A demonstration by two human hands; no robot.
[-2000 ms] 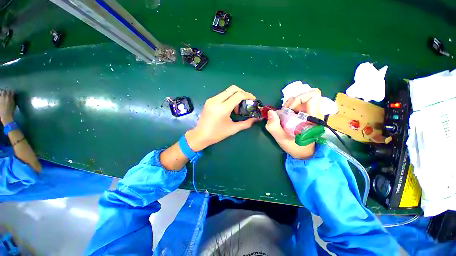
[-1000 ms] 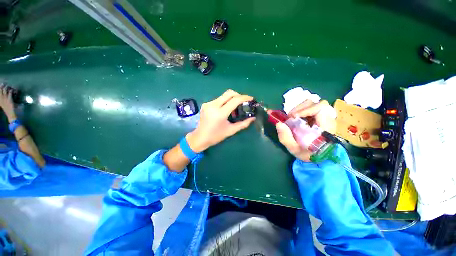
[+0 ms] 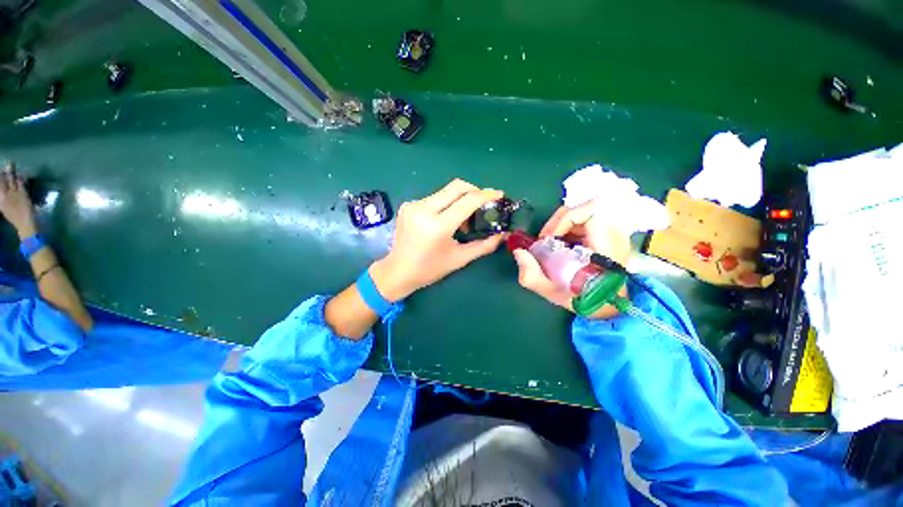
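Observation:
My left hand (image 3: 433,241), bare with a blue wrist strap (image 3: 374,295), holds a small black assembly (image 3: 492,216) between thumb and fingers. My right hand (image 3: 584,243) holds the dispensing syringe (image 3: 562,263) like a pen. The syringe has a red front end beside the assembly's lower right edge, and a green cap (image 3: 600,293) with a clear air hose (image 3: 665,330) at its rear. I cannot tell whether the needle touches the assembly.
Other black assemblies (image 3: 370,209) lie on the green surface. A metal post (image 3: 262,64) stands upper left. White tissues (image 3: 729,170), red-spotted cardboard (image 3: 705,241), the black glue dispenser (image 3: 789,297) and paper sheets (image 3: 859,287) are at right. Another person's hand (image 3: 14,198) is far left.
Since one second ago, my right hand and syringe have moved left, closer to the assembly. The green cap now shows more fully. My left hand has stayed nearly still.

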